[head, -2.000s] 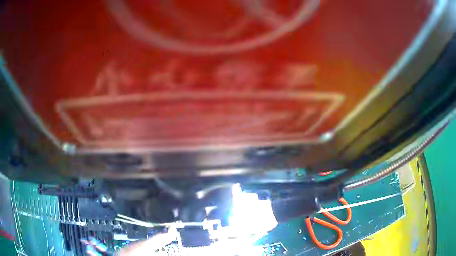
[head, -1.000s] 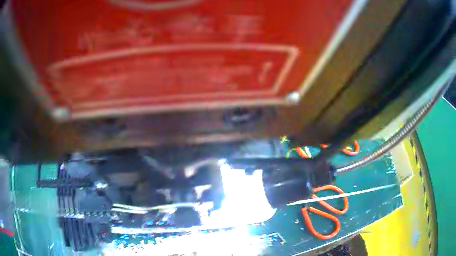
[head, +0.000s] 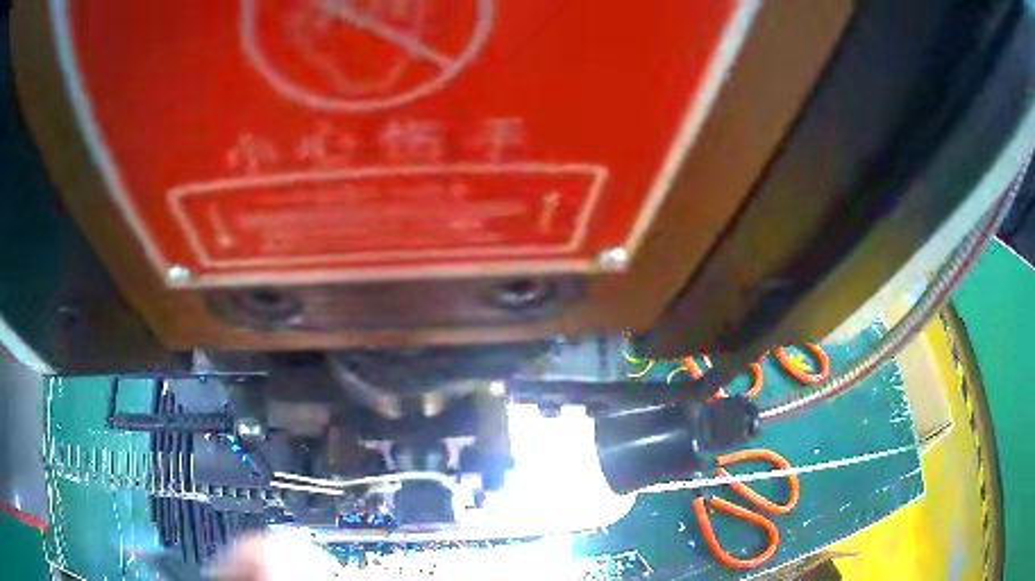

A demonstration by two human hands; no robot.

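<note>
The crimping machine's red warning plate fills the upper middle. Below it the dark crimping applicator stands beside a very bright glare. A comb-like terminal strip runs in from the left towards the applicator. A blurred, pale part of a hand, apparently my left hand, shows at the bottom edge, left of the applicator. It is cut off, and I cannot tell whether it holds anything. A blurred bluish streak lies just left of it. My right hand is not in view.
A black lamp head on a flexible metal neck is right of the glare. Orange scissor handles lie on the green mat, with more orange loops behind. Parallel black bars stand at left. A yellow surface borders the mat.
The view has shifted, so the plate's crossed-out hand sign shows more fully and sharply. The blurred hand part now shows at the bottom left; one second ago no hand could be made out.
</note>
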